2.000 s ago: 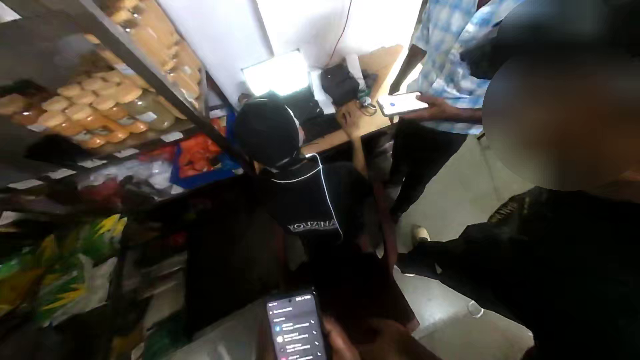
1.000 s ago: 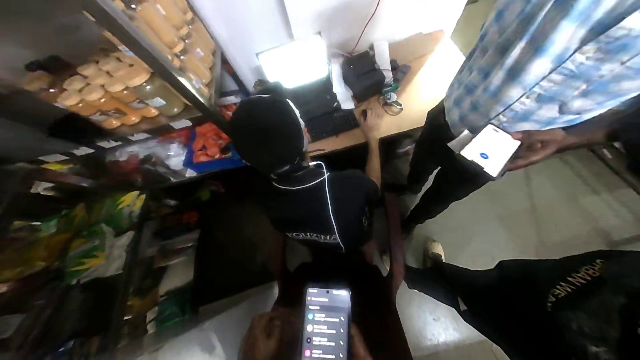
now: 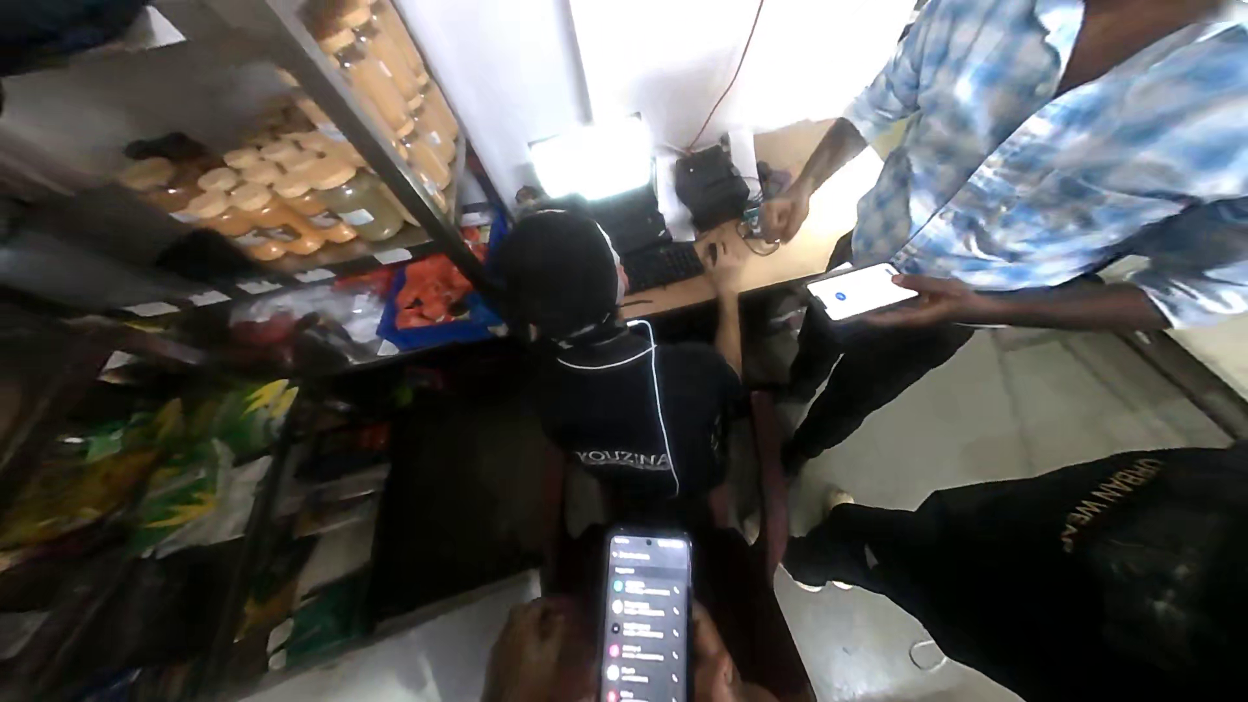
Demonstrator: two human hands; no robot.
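Note:
A smartphone (image 3: 647,614) with a lit screen bearing a list is upright at the bottom middle of the head view. My right hand (image 3: 717,658) holds it along its right edge, the fingers partly behind the phone. My left hand (image 3: 536,648) is just left of the phone, dark and blurred, its fingers curled; whether it touches the phone cannot be told. Just beyond the phone, a person in a black shirt (image 3: 639,409) sits with their back to me at a desk (image 3: 809,234), one hand on a computer mouse (image 3: 714,253).
A bright screen (image 3: 595,161), a keyboard (image 3: 663,265) and a black device (image 3: 712,190) are on the desk. At right stands a person in a patterned shirt (image 3: 1053,185) holding a phone (image 3: 858,291); a dark-clothed person (image 3: 1102,565) is nearer. Shelves at left hold jars (image 3: 370,205) and packets (image 3: 214,458).
The person in the patterned shirt has put a hand over the desk beside the black device. My phone stays at the bottom middle. The view has shifted.

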